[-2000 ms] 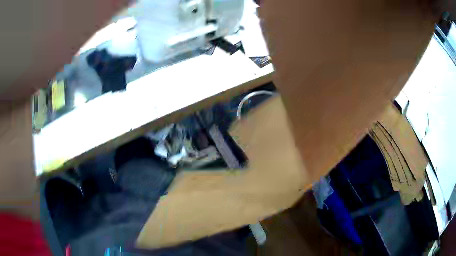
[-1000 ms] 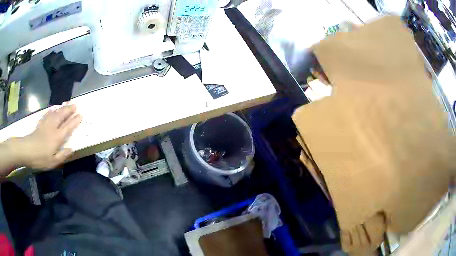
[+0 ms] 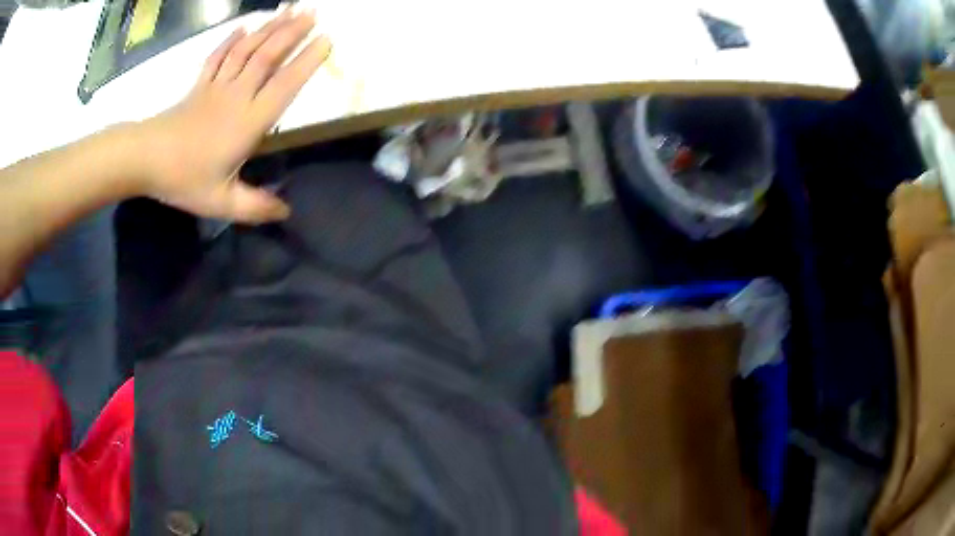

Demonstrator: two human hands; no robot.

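My left hand (image 3: 225, 120) rests with fingers apart on the edge of the white-topped, wood-edged table (image 3: 503, 47) at the upper left, thumb hanging below the edge, holding nothing. My right hand is not in view. A blue crate (image 3: 776, 419) stands low at the lower right with a brown panel (image 3: 670, 419) in it. More brown panels (image 3: 927, 387) show at the right edge, cut off by the picture. The sewing machine's head is out of view; only a corner of its bed (image 3: 110, 47) shows.
A round grey bin (image 3: 702, 204) with scraps stands under the table edge. A black apron (image 3: 335, 387) with blue characters covers my lap. Crumpled pale material (image 3: 456, 162) lies under the table. A small dark printed piece (image 3: 723, 29) lies on the table top.
The view has turned downward and left. The large brown panel, first held across the view and then over at the right, no longer shows there. My left hand stays on the table edge.
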